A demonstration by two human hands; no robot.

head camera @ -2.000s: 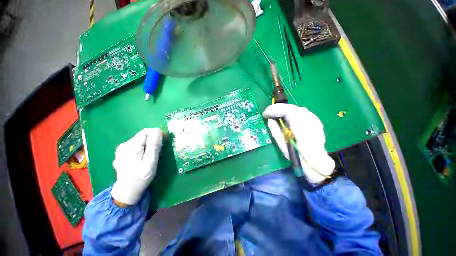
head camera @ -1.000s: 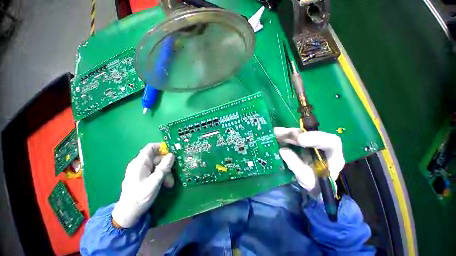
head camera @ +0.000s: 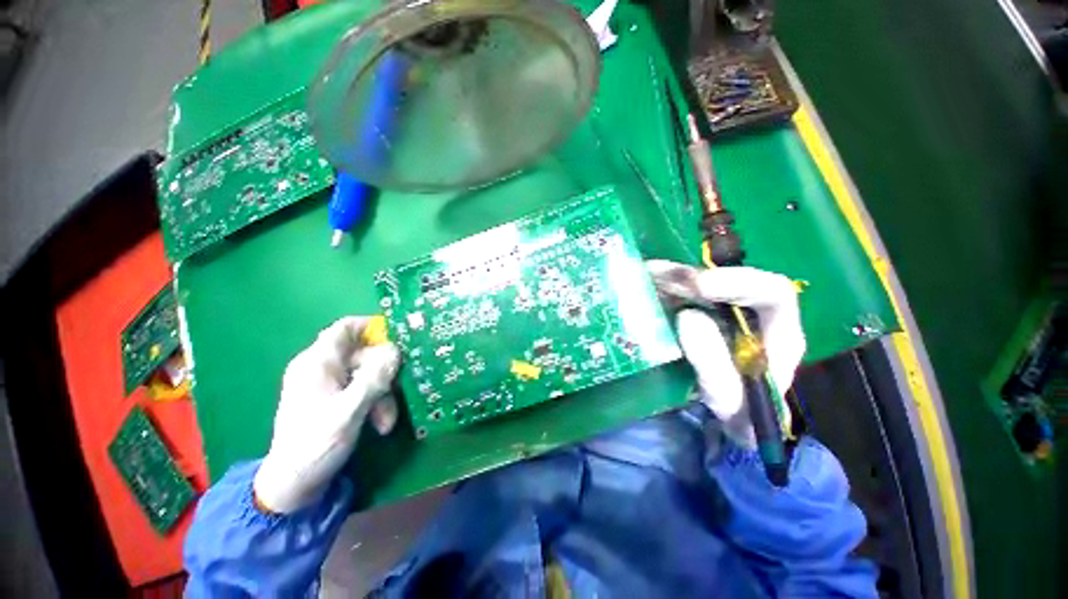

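Note:
A green circuit board [head camera: 492,339] with small chips, white print and a small yellow patch faces up in front of me, with glare across it. My left hand [head camera: 340,398], in a white glove with yellow at the fingertips, grips its left edge. My right hand [head camera: 738,334], also gloved, has its fingertips at the board's right edge. It also holds the soldering iron [head camera: 719,240], whose tip points away from me, right of the board and off it. Part of the board's right edge is hidden by my right fingers.
The clear round hood [head camera: 457,100] hangs behind the board, partly over a blue pen-like tool [head camera: 348,208]. A spare board [head camera: 248,176] lies at the mat's left rear. The iron stand [head camera: 740,94] is at right rear. A black tray with red lining [head camera: 94,351] holds boards at left.
Both hands have closed on the board's edges, and its glare has shifted. The iron has moved right, away from the board, and swung more upright. My left fingertips now show yellow.

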